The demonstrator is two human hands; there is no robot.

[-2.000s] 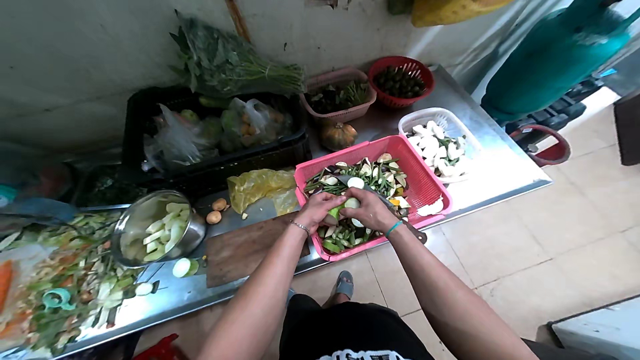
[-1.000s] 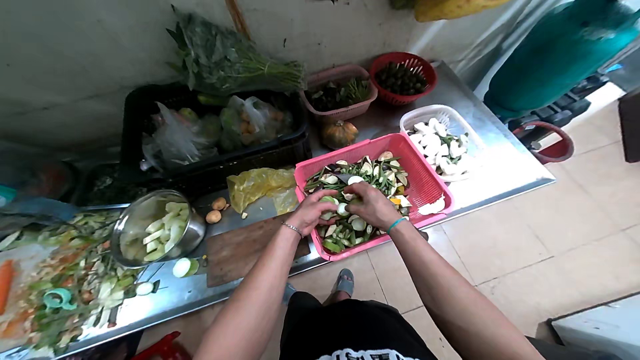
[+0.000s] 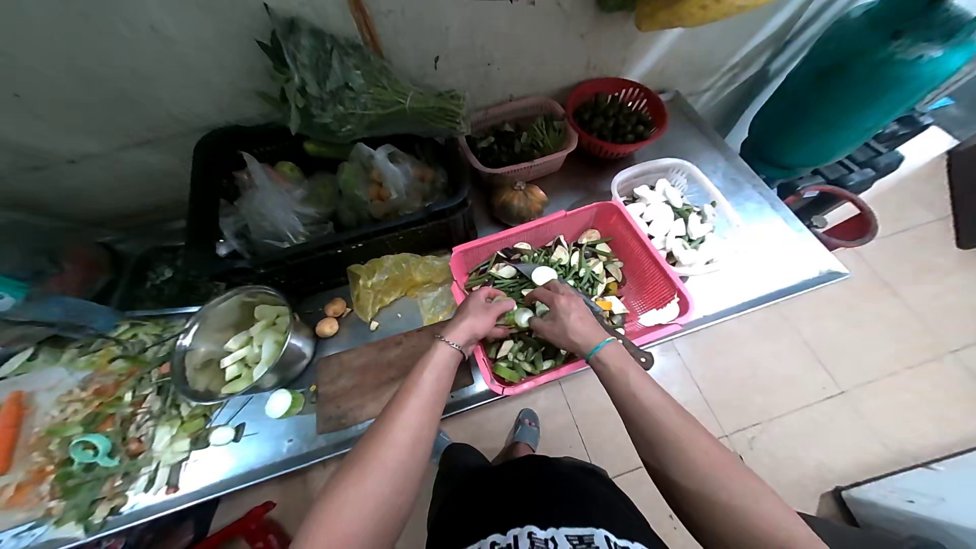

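Both my hands are over a pink plastic basket (image 3: 657,293) full of cut vegetables, among them green bean pieces and eggplant pieces (image 3: 589,237). My left hand (image 3: 482,311) has its fingers around pale green vegetable pieces (image 3: 521,316). Close beside it, my right hand (image 3: 563,314) touches the same pieces with its fingertips; its grip is partly hidden. A knife (image 3: 637,352) lies across the basket, its handle over the front rim and its blade passing beneath my right hand. A white round slice (image 3: 544,275) lies just above that hand.
Left of the basket are a wooden cutting board (image 3: 381,374), a steel bowl of cut pieces (image 3: 200,358), a yellow plastic bag (image 3: 400,278) and vegetable scraps (image 3: 114,427). Behind stand a black crate (image 3: 335,255), a pumpkin (image 3: 519,203), a white basket (image 3: 705,183) and a red basket (image 3: 656,114).
Since the earlier frames, my hands have shifted slightly within the pink basket, the pieces still at my fingers. The knife stays lying across the basket.
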